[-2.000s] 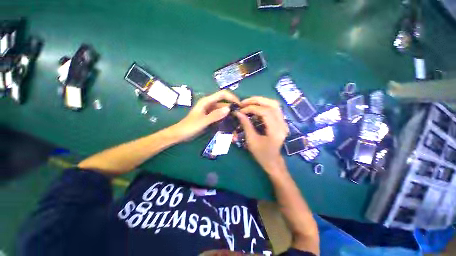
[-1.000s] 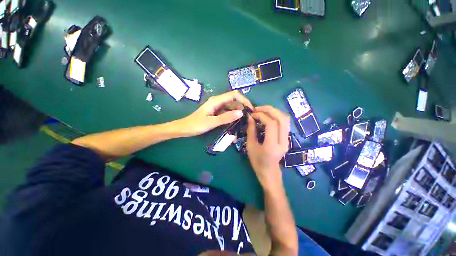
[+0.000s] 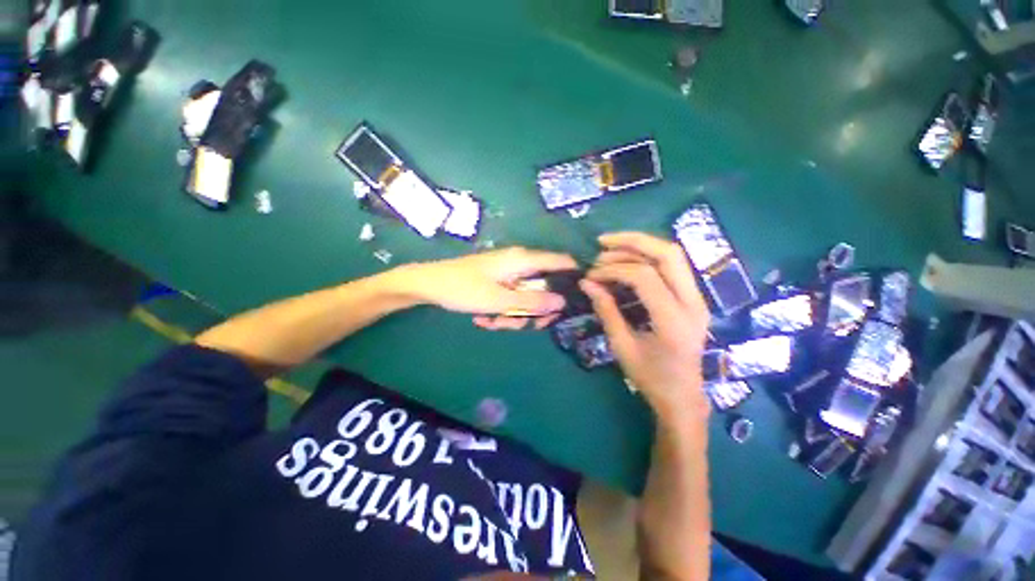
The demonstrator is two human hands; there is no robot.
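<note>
My left hand is closed around one end of a dark phone housing, which lies nearly level between my hands. My right hand is at its other end, with thumb and fingertips close together over it. The fingers hide much of the housing and I cannot tell if a small part is between the right fingertips. Dark and silvery pieces lie just below the housing. A board-and-screen assembly lies beyond my hands, and another lies to the right of my right hand.
A heap of silvery boards lies at the right, beside a pale blister tray. Phones with white areas lie at left, one near white scraps. Dark phones are heaped far left. A grey bar juts in at right.
The housing has turned from slanted to nearly level. My left hand has moved from pinching at its top to gripping its left end. The right fingers have lifted and spread a little. The view has shifted slightly.
</note>
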